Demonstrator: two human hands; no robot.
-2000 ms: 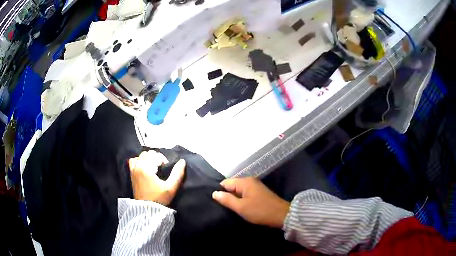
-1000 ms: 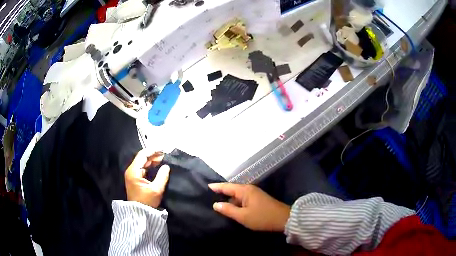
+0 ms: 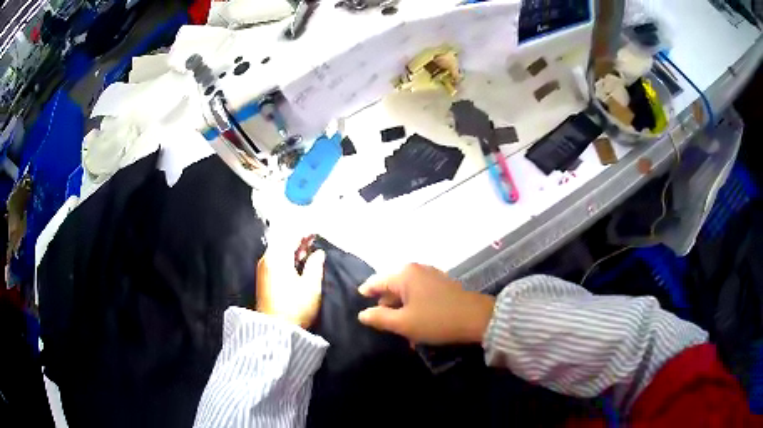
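Note:
A large black garment piece [image 3: 159, 276] spreads left of and below the white sewing machine head [image 3: 243, 92] and over the table's front edge. My left hand [image 3: 289, 288] lies at its upper edge, thumb and fingers closed around a bit of cloth; a small reddish-brown patch shows between them. My right hand [image 3: 422, 305] is just right of it over the cloth, index finger and thumb apart, with no cloth clearly pinched. A blue plate [image 3: 314, 170] lies beside the needle area, beyond my left hand. The needle tip is too small to make out.
Black labels [image 3: 418, 167] and more lettered labels [image 3: 565, 144] lie on the table. Red-blue snips [image 3: 504, 177] lie between them. A yellowish scrap cluster [image 3: 433, 71], a clear scrap tub [image 3: 632, 100] and a hanging clear bag [image 3: 698, 192] are farther right. A ruler strip [image 3: 535, 230] edges the table.
The view has shifted, so the table's things appear farther right. My right hand has moved up and closer to my left hand. My left hand's thumb and fingers are closer together.

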